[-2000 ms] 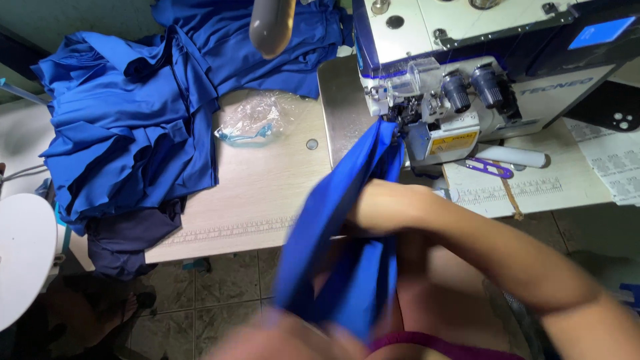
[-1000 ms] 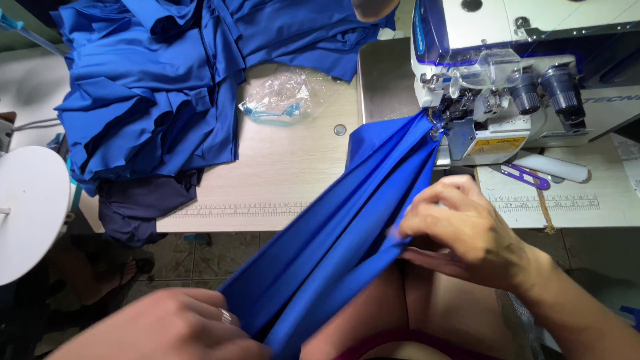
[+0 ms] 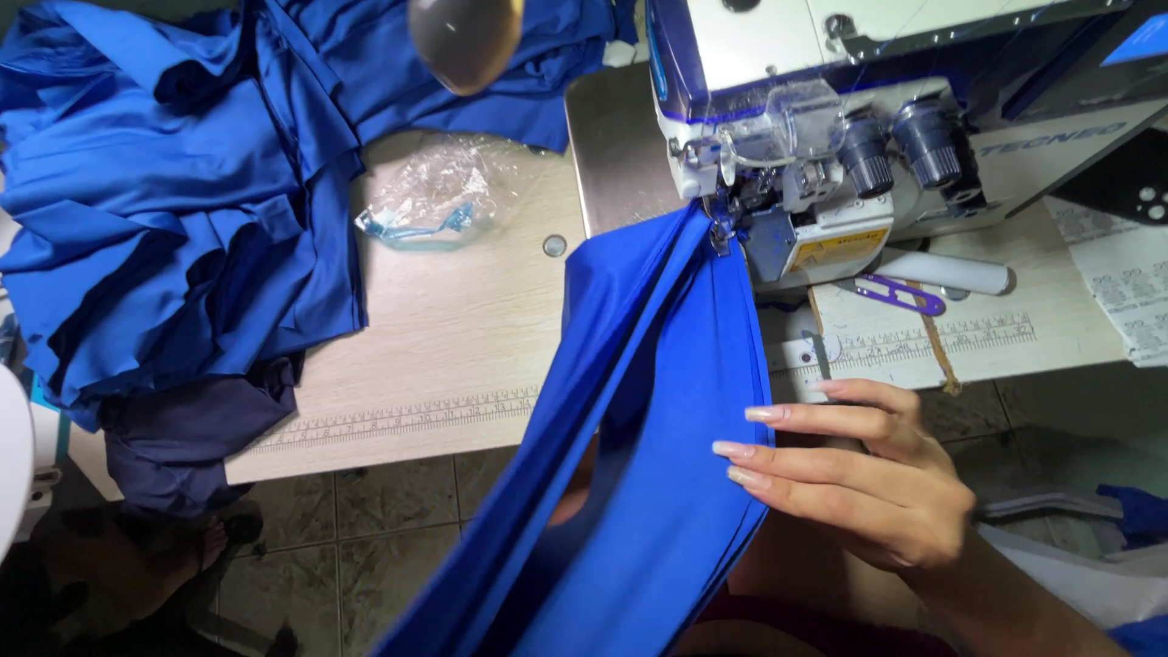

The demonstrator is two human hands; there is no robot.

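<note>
A blue fabric piece [image 3: 675,383] runs from the presser foot [image 3: 721,233] of an overlock sewing machine [image 3: 821,137] down past the table's front edge, in loose lengthwise folds. My right hand [image 3: 858,465] lies at the right edge of this fabric, fingertips on its surface and fingers spread; the thumb is hidden, so a pinch cannot be made out. My left hand is out of view; the fabric's lower end leaves the frame at the bottom.
Blue fabric pieces [image 3: 182,182] are heaped at the left, with dark navy cloth [image 3: 192,438] below. A clear plastic bag [image 3: 438,201], purple thread snips [image 3: 899,294] and a white cylinder [image 3: 949,271] lie on the table [image 3: 438,347]. A rounded object [image 3: 465,41] hangs at the top.
The right hand has gone from gripping the fabric's folds to resting at its right edge with fingers spread. The left hand, at the lower left a second ago, has left the view.
</note>
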